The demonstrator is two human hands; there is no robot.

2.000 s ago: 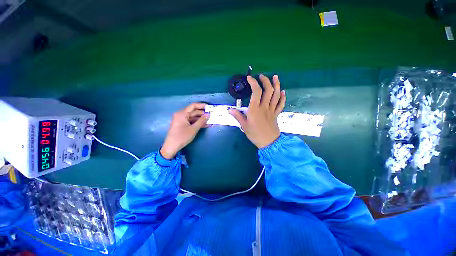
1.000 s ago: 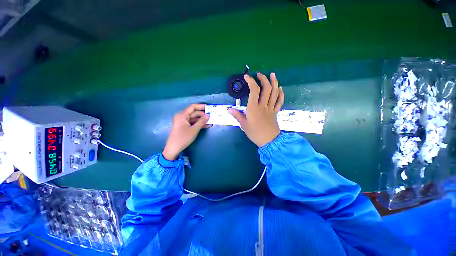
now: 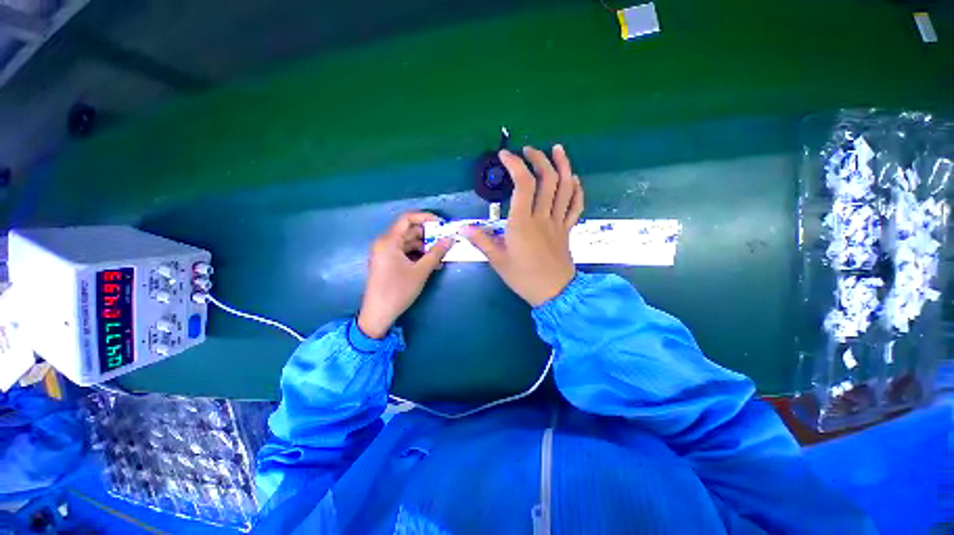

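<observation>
A round black device (image 3: pixel 493 178) lies on the dark green bench, partly covered by the fingers of my right hand (image 3: pixel 534 230). A small white plug touches its near edge. A long white liner strip with blue print (image 3: pixel 628 241) lies flat below it. My left hand (image 3: pixel 400 266) pinches the strip's left end between thumb and fingers, and a thin white edge there looks lifted. My right hand lies over the strip's middle, thumb pointing left, fingers spread at the device. Whether it grips anything is hidden. The white cable (image 3: pixel 460 415) passes below my hands.
A white power supply (image 3: pixel 73 303) with lit digits stands at left. A clear tray (image 3: pixel 811 355) with heaps of white pieces is at right. A shiny blister tray (image 3: pixel 173 455) is at lower left. A silver pouch battery with yellow edge (image 3: pixel 640 20) lies on the green surface at top.
My left hand has shifted slightly right and its end of the strip looks lifted. The battery and white piece at the top have moved left. The supply's digits have changed.
</observation>
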